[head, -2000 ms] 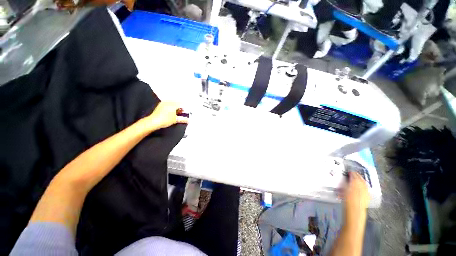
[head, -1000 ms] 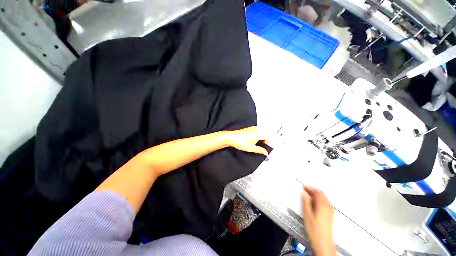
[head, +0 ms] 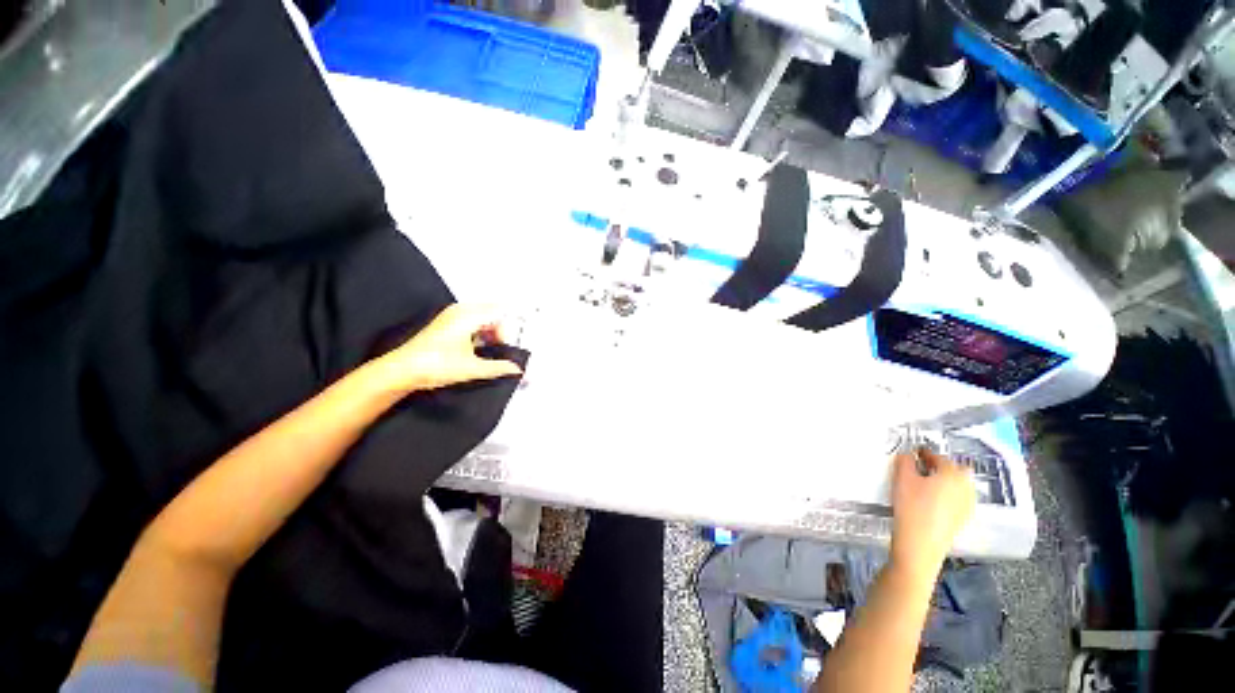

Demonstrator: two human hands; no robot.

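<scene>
The large black garment (head: 257,271) covers the left of the table and hangs over its front edge. My left hand (head: 454,349) pinches the garment's right edge between thumb and fingers, left of the needle area. My right hand (head: 932,498) is at the table's right end, with its fingertips bent down at small parts there; whether it grips anything cannot be told. The white sewing machine (head: 691,200) stands across the back, with two black straps on its arm and a lit control panel (head: 964,348). The presser foot (head: 620,301) area shows no cloth under it.
A blue plastic tray (head: 461,57) lies behind the table. The white tabletop (head: 650,420) has a ruler-like front edge. Clear plastic (head: 68,81) is at the upper left. Grey cloth and a blue item (head: 768,653) lie below the table. Black-and-white cloth pieces hang at the back right.
The view has swung back right. My right hand has moved from the table's front, near the machine head, to the right end. My left hand stays at the garment edge.
</scene>
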